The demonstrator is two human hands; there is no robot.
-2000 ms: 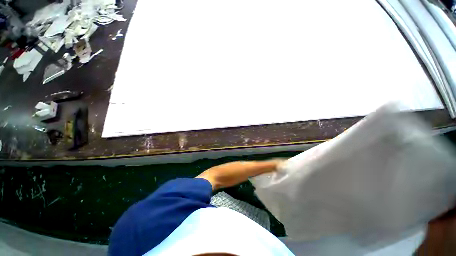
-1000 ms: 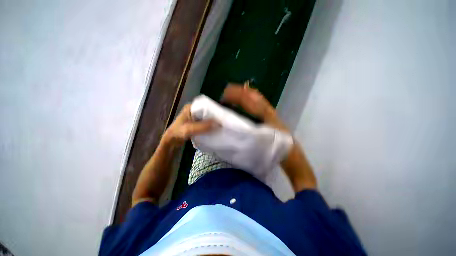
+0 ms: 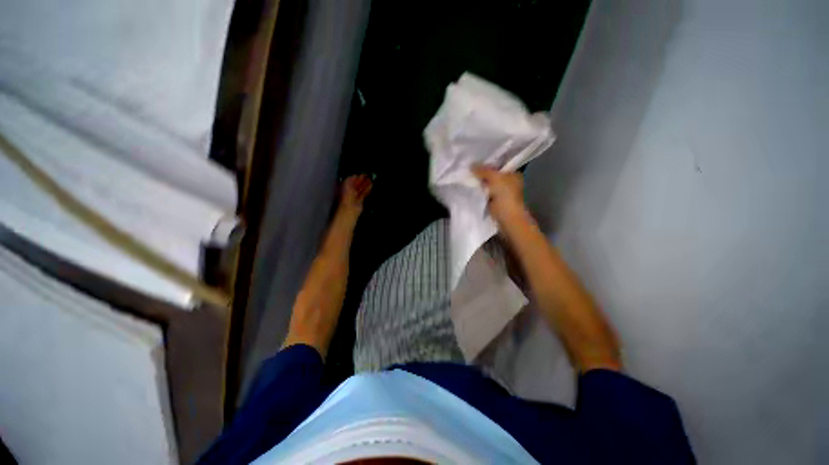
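A crumpled white sheet [image 3: 482, 136] is bunched in my right hand [image 3: 502, 192], in front of my body. Its upper part spreads above the fist and a greyer strip hangs down below it. My left hand [image 3: 356, 189] is apart from the sheet, over the dark green area, small and blurred. It seems to hold nothing, but its fingers are too unclear to tell their pose.
The table's dark-brown edge [image 3: 245, 163] runs along the left. On the table lie folded or rolled white sheets [image 3: 118, 154], a long yellow-brown ruler [image 3: 100, 222] reaching the edge, and a white stack [image 3: 73, 363]. Pale floor [image 3: 727, 227] is at the right.
The sheet, spread wide at first and then bundled between both hands, is now in my right hand only. My left hand has come off it. The view has turned from the table's main white stack.
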